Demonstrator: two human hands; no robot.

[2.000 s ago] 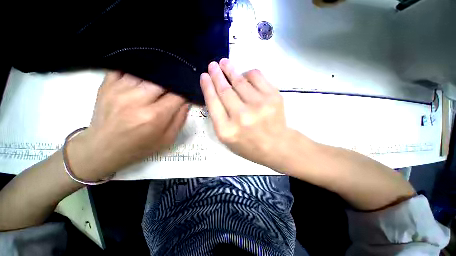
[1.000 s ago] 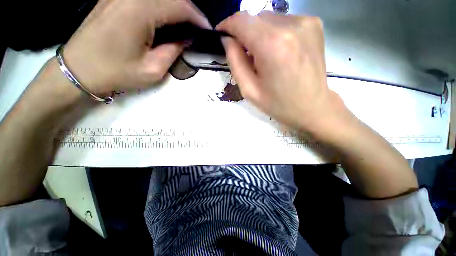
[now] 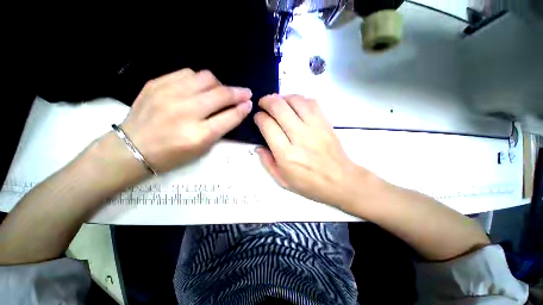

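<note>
A large black cloth covers the upper left of the white table, its right edge running under the presser foot and needle. My left hand holds the cloth near its lower edge, thumb and forefinger close together. My right hand lies on the cloth's lower right corner with fingers together; what is under its fingertips is hidden. The fingertips of both hands nearly meet. The cloth edge between them is dark, and its folds cannot be told apart.
The white machine table has ruler marks along its front edge. The machine's cream knob hangs at the top. A round metal disc sits right of the needle. My striped lap is below the table edge.
Both hands have come down from the raised cloth edge, which lies flat again. The needle area and cream knob have come into view. The dark opening seen beneath the cloth is covered.
</note>
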